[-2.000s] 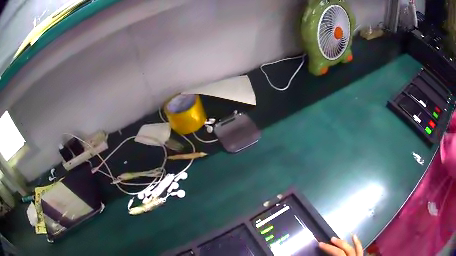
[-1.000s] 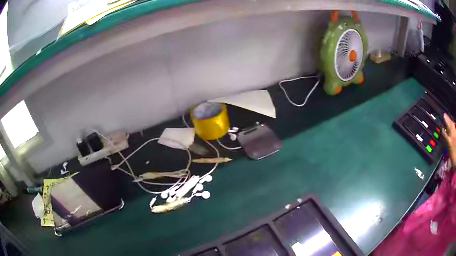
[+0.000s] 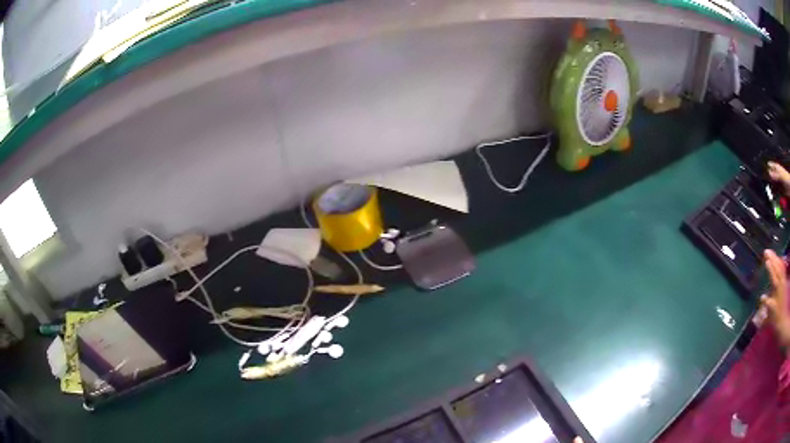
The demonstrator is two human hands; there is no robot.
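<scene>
A long black compartment tray (image 3: 551,400) lies at the bottom edge, cut off by the frame. A flat glossy black handset (image 3: 502,414) lies in its right pocket, with bright glare across its dark screen. Another dark handset (image 3: 422,430) lies in the pocket to its left, mostly cut off. A tiny skin-coloured patch, perhaps the fingertip of my right hand (image 3: 579,439), shows at the bottom edge by the tray. What it touches is hidden. My left hand is not in view.
A coworker's hands (image 3: 773,290) and pink sleeve are at another handset tray (image 3: 723,242) on the right. Tangled white earphones (image 3: 299,340), yellow tape (image 3: 348,221), a dark grey pad (image 3: 436,257), a large dark device (image 3: 139,350) and a green fan (image 3: 567,99) are on the bench.
The fingers on the near handset have left it, and its green lines no longer show. At the right tray, two coworker's hands now show and the lit red and green screens are mostly dark or hidden.
</scene>
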